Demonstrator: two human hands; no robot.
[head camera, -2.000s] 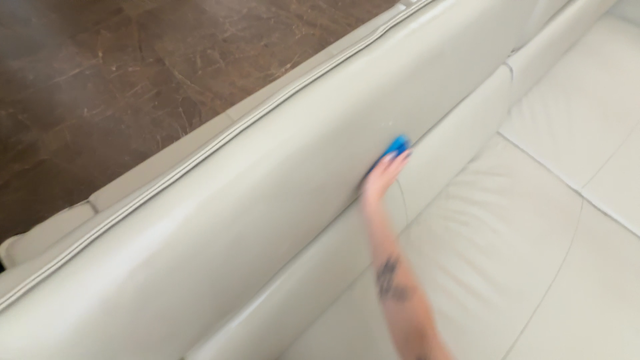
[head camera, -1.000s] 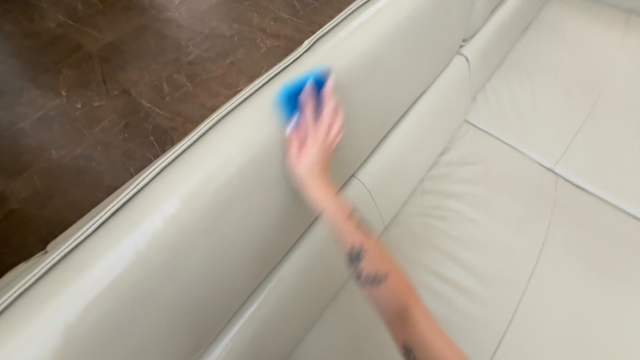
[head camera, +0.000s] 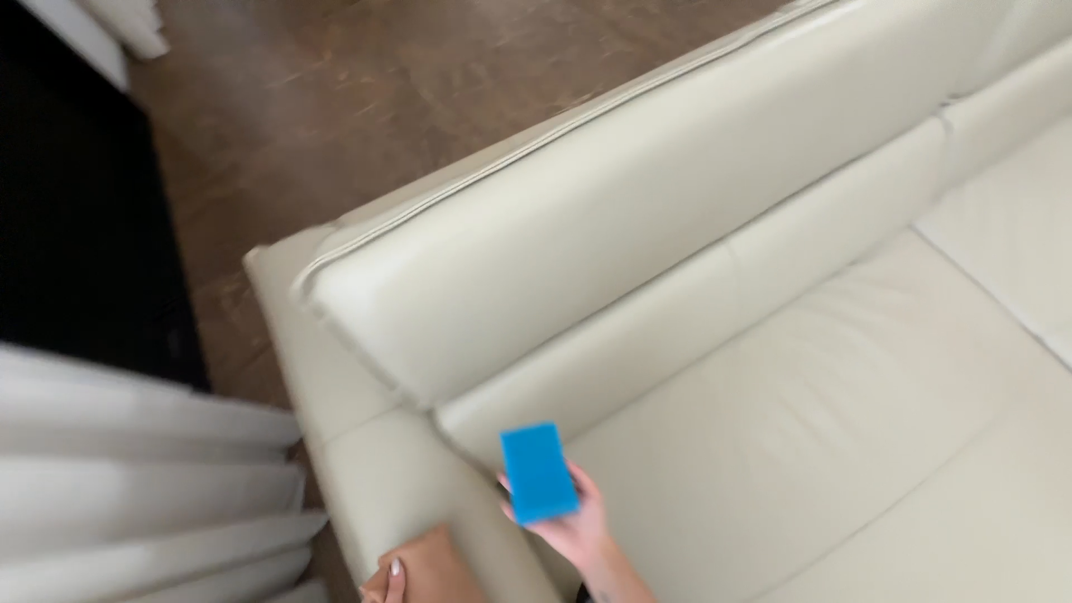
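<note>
A flat blue rectangular sponge or pad (head camera: 539, 473) lies in my right hand (head camera: 582, 523), which is turned palm up with its fingers around the pad's edges. To its left, at the bottom edge of the view, my left hand (head camera: 392, 579) pinches a folded brown cloth (head camera: 440, 565) over the sofa's armrest. Around both hands is a cream leather sofa (head camera: 553, 276) with a long backrest and creased seat cushions (head camera: 821, 419).
Pale curtains (head camera: 142, 502) hang close beside the armrest (head camera: 360, 452) at the left. Behind the sofa runs a brown tiled floor (head camera: 402, 92), with a dark black area (head camera: 75, 209) at the upper left.
My right hand has come off the backrest with the blue pad and now holds it near the armrest. My left hand and the brown cloth have come into view, which has shifted left.
</note>
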